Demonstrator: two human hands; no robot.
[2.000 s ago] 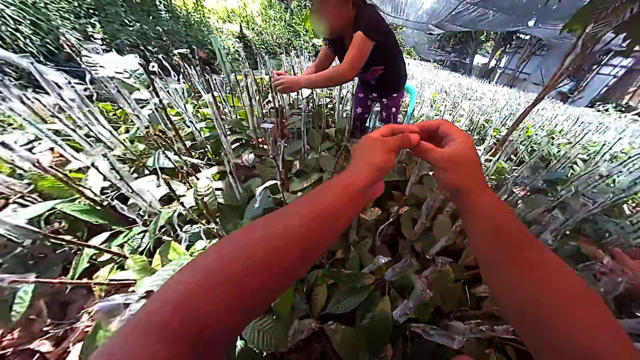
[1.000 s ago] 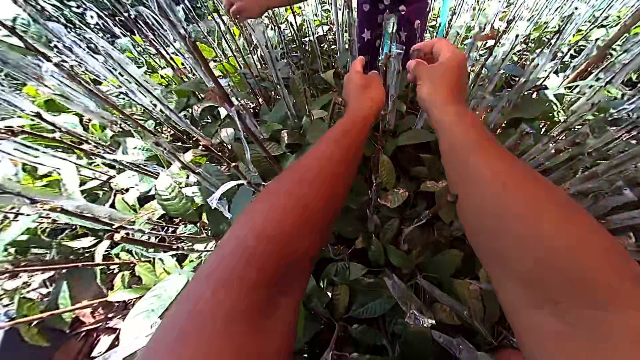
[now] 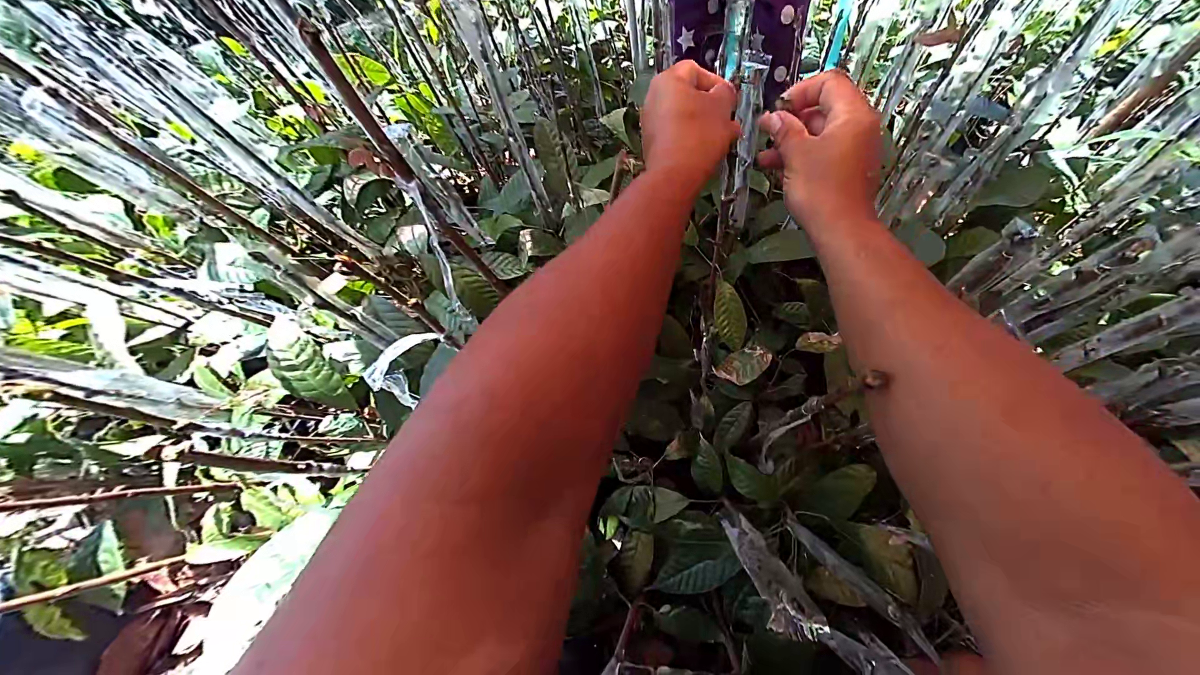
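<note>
At the top centre a thin plant stem in a clear plastic sleeve (image 3: 747,141) stands upright between my two hands. My left hand (image 3: 689,122) is at its left side with the fingers curled; whether they grip the sleeve is hard to tell. On the right of the sleeve, my right hand (image 3: 825,141) has its thumb and forefinger close together near the plastic, and a small dark bit shows by the fingertips. Leafy green plants (image 3: 731,314) grow below the hands.
Many plastic-wrapped stems (image 3: 497,103) lean on both sides. A bare brown stem (image 3: 375,131) slants at the left. Another person's purple patterned trousers (image 3: 694,37) show behind my hands. Wrapped stems (image 3: 773,572) also lie low in front.
My hands were together two seconds ago and are now apart, one on each side of the wrapped stem. The view has tilted down, and the other person's upper body is out of sight.
</note>
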